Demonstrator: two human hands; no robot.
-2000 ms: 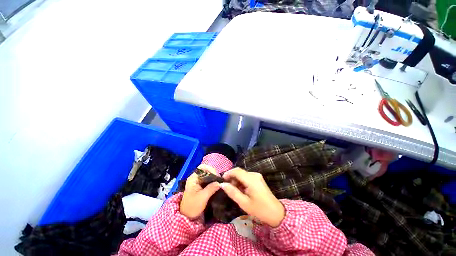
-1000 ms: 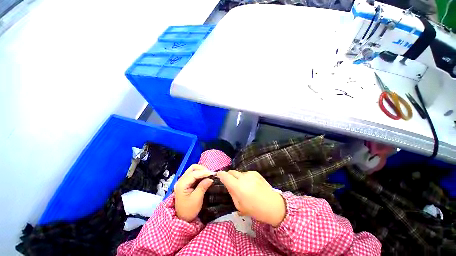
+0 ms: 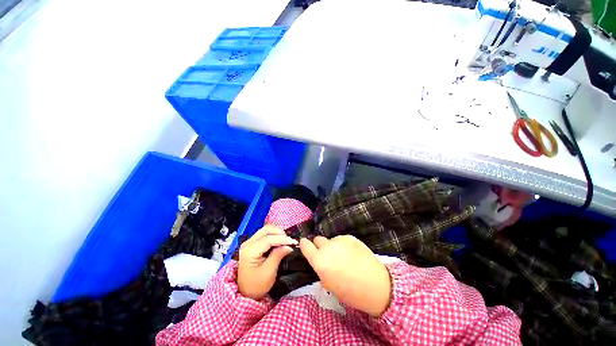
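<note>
A dark plaid garment piece (image 3: 378, 216) with thin pale check lines lies in folds over the lap, and part of it runs up between my hands. My left hand (image 3: 260, 262) pinches its dark edge between thumb and fingers. My right hand (image 3: 351, 272) is beside it, back of the hand up, with its fingertips at the same edge, close to the left fingertips. A tiny pale spot shows at the fingertips; I cannot tell what it is. The right palm and most of its fingers are hidden.
An open blue crate (image 3: 111, 233) with dark cloth and white pieces stands left. Stacked blue crates (image 3: 223, 88) stand behind it. The white table (image 3: 351, 74) holds red-and-yellow scissors (image 3: 533, 137), a black tool (image 3: 564, 138), thread scraps and a sewing machine (image 3: 533, 40). More plaid cloth (image 3: 533, 284) lies right.
The right hand has turned more back-up and its fingertips have shifted slightly at the cloth edge. The left hand still pinches the cloth. The camera view has shifted a little.
</note>
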